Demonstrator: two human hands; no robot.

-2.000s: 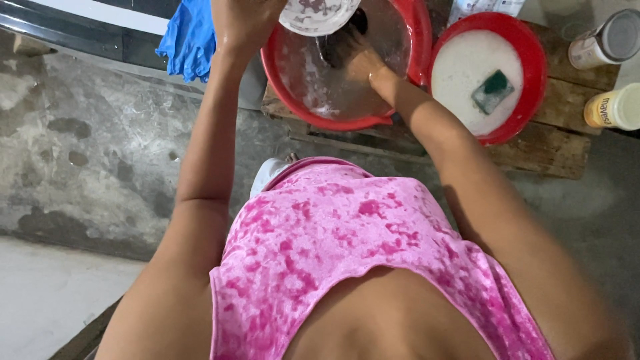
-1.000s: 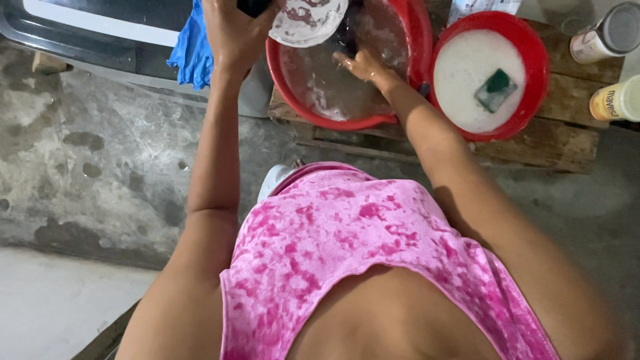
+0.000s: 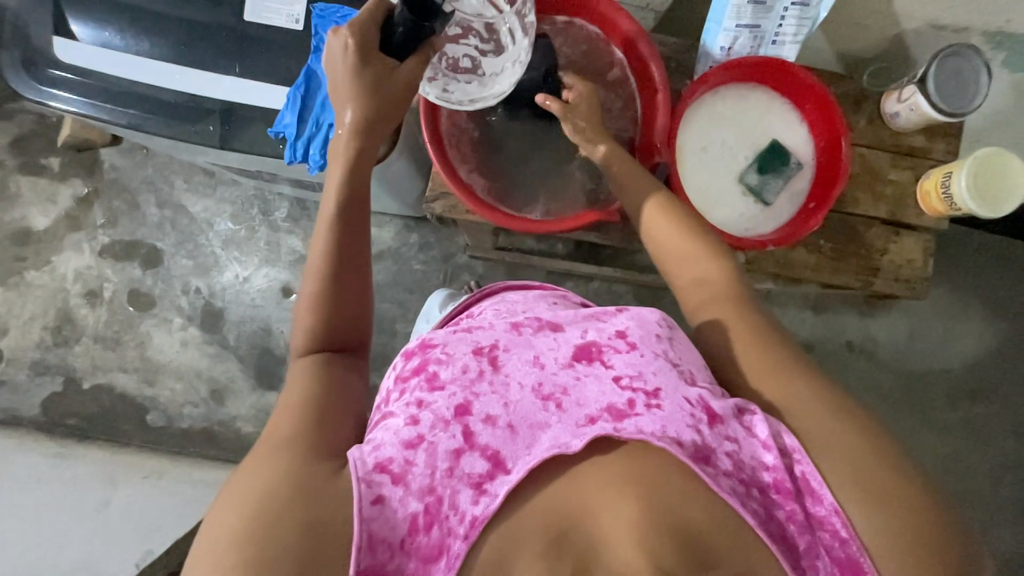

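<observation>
My left hand grips the black part of a clear ribbed container, perhaps a blender jar, and holds it tilted over the larger red basin. Inside that basin is murky water. Over the water, my right hand is at a dark object just below the clear container; its fingers touch or nearly touch it, and whether they grip it is unclear. Right of it, a smaller red basin holds whitish soapy water with a green scouring sponge in it.
Both basins stand on a low wooden pallet. At its right are a tin and a yellow-labelled tub, with a printed pouch behind. On the left, blue gloves hang over a black-lidded container.
The dark object shows more plainly beside my right hand, which was deeper over the basin two seconds ago. My left hand keeps its hold on the clear container's black part.
</observation>
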